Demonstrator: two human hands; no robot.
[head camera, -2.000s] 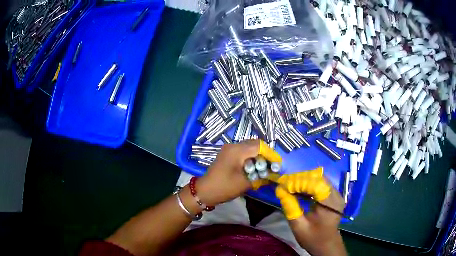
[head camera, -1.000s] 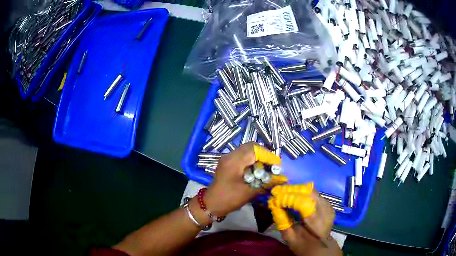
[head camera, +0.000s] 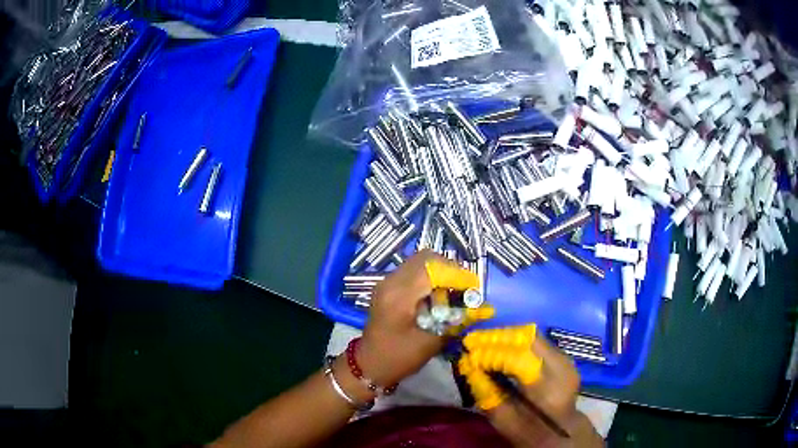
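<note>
My left hand (head camera: 407, 311), with yellow finger cots, holds several silver metal tubes (head camera: 440, 317) in a bundle, round ends facing up. One tube end sits apart near the thumb and forefinger. My right hand (head camera: 525, 376), also in yellow cots, is close on the right and grips a thin dark tool (head camera: 535, 409) whose rear end points down right. The tool's front end is hidden by the fingers. Both hands are over the near edge of the blue near tray (head camera: 560, 302), which holds many loose silver tubes (head camera: 455, 179).
A large heap of white inner pieces (head camera: 700, 131) lies at right, spilling into the near tray. A clear plastic bag (head camera: 367, 79) with a label covers the tray's far edge. The left tray (head camera: 166, 227) holds a few tubes. A side tray of slim parts (head camera: 74, 96) is far left.
The right hand has shifted left and turned, the tool's rear end now pointing more steeply down. Several tubes at the near tray's lower right, earlier hidden by the right hand, now show.
</note>
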